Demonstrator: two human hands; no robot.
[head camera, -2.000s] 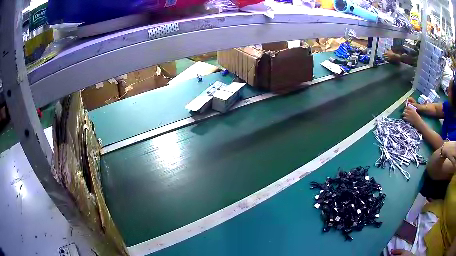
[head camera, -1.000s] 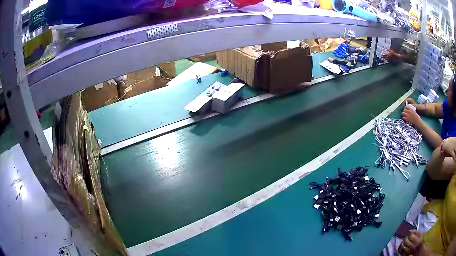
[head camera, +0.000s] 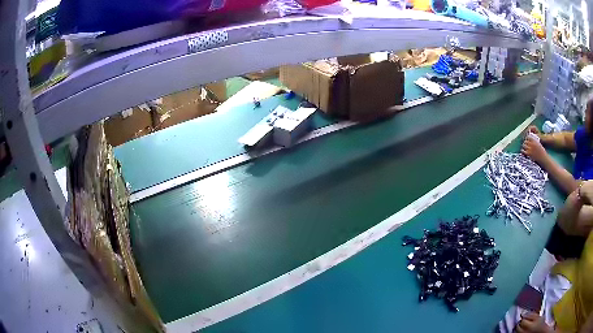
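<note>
Neither of my hands is in the picture. A loose pile of black short cables with small white bits lies on the teal bench at the lower right. A tangled pile of white cables lies beyond it. The dark green conveyor belt runs from the lower left to the upper right beside the bench, between pale rails.
A grey shelf crosses overhead. Layered cardboard stands at the left post. A small box pair, large brown carton and blue goods sit across the belt. Two people, in blue and yellow, sit at right.
The hand of the person in yellow has moved down slightly. A hand at the belt's far end is no longer seen. The camera view has shifted very slightly; piles and boxes stay put.
</note>
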